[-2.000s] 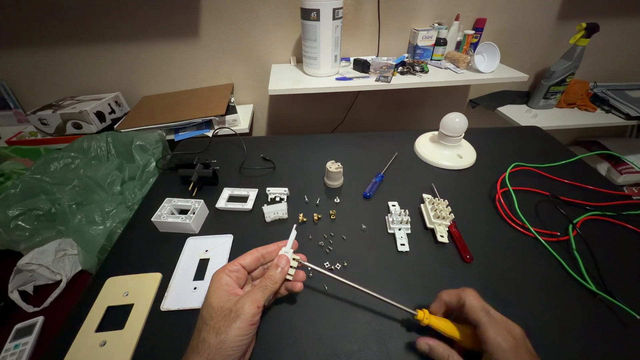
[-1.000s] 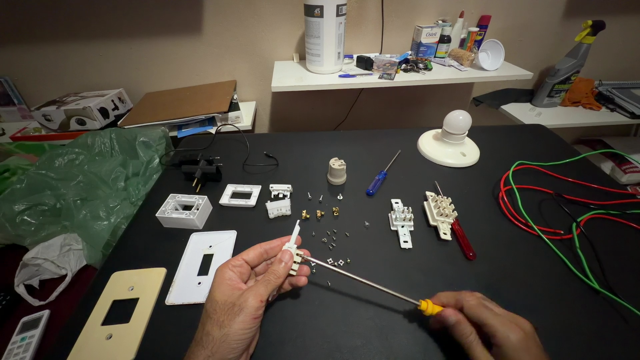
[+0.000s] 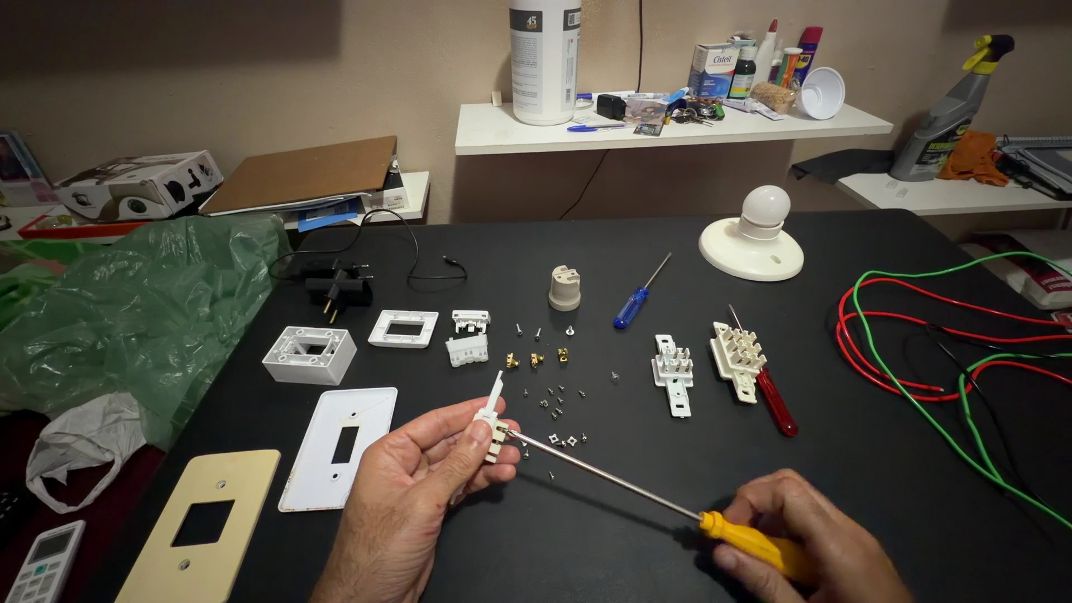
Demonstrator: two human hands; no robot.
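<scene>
Between thumb and fingers, my left hand (image 3: pixel 427 477) holds a small white plastic switch body (image 3: pixel 494 431) with a narrow strip sticking up. My right hand (image 3: pixel 804 540) grips the yellow handle of a long screwdriver (image 3: pixel 615 481), whose tip meets the side of the switch body. Small screws (image 3: pixel 557 410) and brass terminals (image 3: pixel 536 360) lie just beyond. Two white plastic pieces (image 3: pixel 467 350) rest behind my left hand. To the right are a white terminal module (image 3: pixel 673 377) and a cream one (image 3: pixel 739 360), beside a red-handled screwdriver (image 3: pixel 776 402).
On the black table (image 3: pixel 620 544) lie a cream faceplate (image 3: pixel 201 528), a white faceplate (image 3: pixel 339 448), a white box (image 3: pixel 310 356), a frame (image 3: pixel 403 328), a porcelain socket (image 3: pixel 565 289), a blue screwdriver (image 3: pixel 642 291), a lamp base with bulb (image 3: pixel 752 243), black adapters (image 3: pixel 337 289) and coiled wires (image 3: pixel 871 352).
My right hand has shifted its hold on the yellow handle over the frames. My left hand keeps hold of the switch body, and the screwdriver tip stays at its side.
</scene>
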